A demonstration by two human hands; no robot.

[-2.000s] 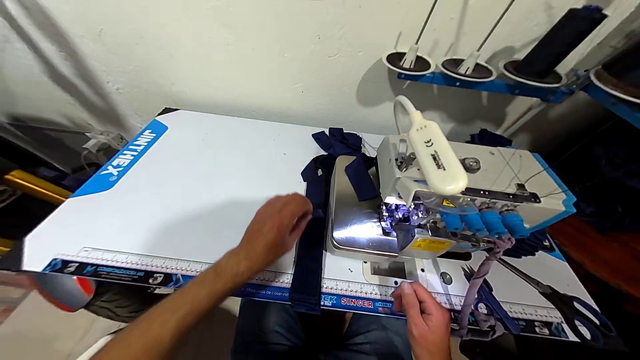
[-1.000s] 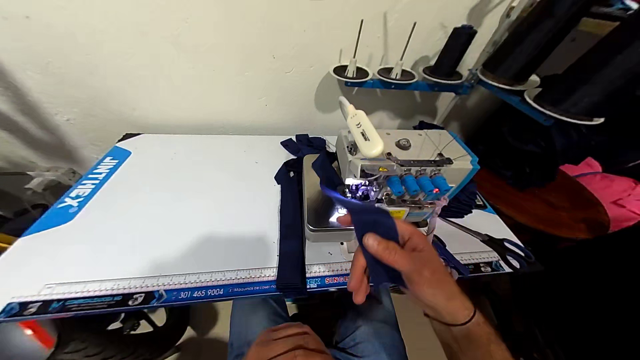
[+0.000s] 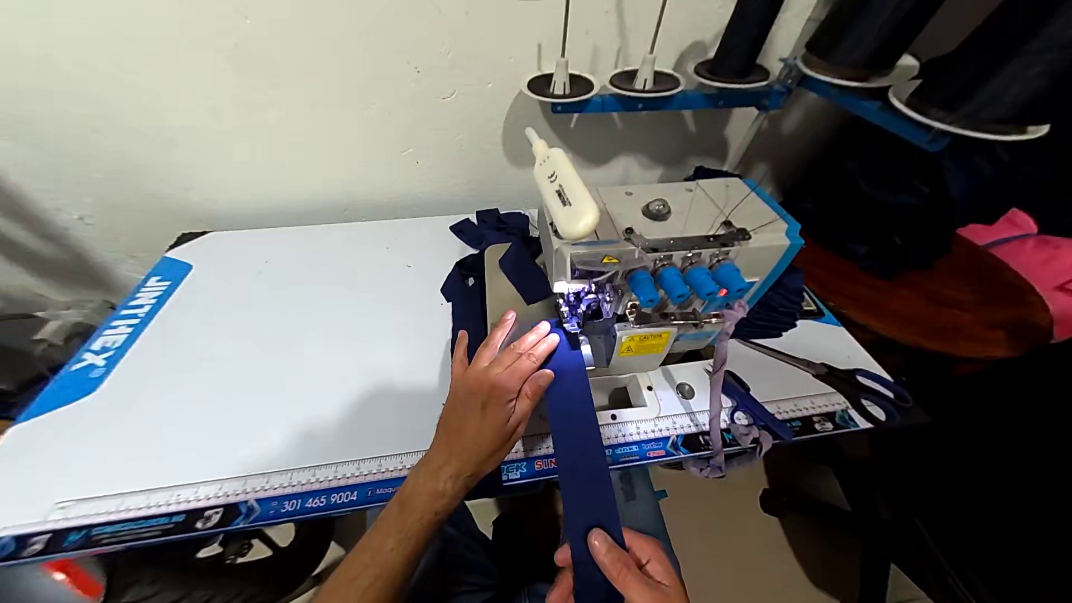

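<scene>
A long navy fabric strip (image 3: pixel 578 444) runs from the needle area of the overlock sewing machine (image 3: pixel 670 251) down past the table's front edge. My left hand (image 3: pixel 498 389) lies flat with fingers spread, its fingertips on the strip's upper end beside the presser foot. Lower down, my right hand (image 3: pixel 620 565) pinches the strip between thumb and fingers. Other navy strips (image 3: pixel 494 230) lie bunched behind and left of the machine's plate, one hanging down under my left hand. The machine's lamp lights the needle area, where the strip's end is partly hidden.
Scissors (image 3: pixel 825 373) and small blue-handled snips (image 3: pixel 754 406) lie right of the machine, near a hanging mauve fabric strip (image 3: pixel 718 394). A ruler (image 3: pixel 251 486) lines the table's front edge. Thread cones (image 3: pixel 745 42) stand on a blue rack behind.
My right hand, holding a strip near the machine a second ago, is now lower, below the table edge. My left hand has moved from my lap up to the strip by the presser foot.
</scene>
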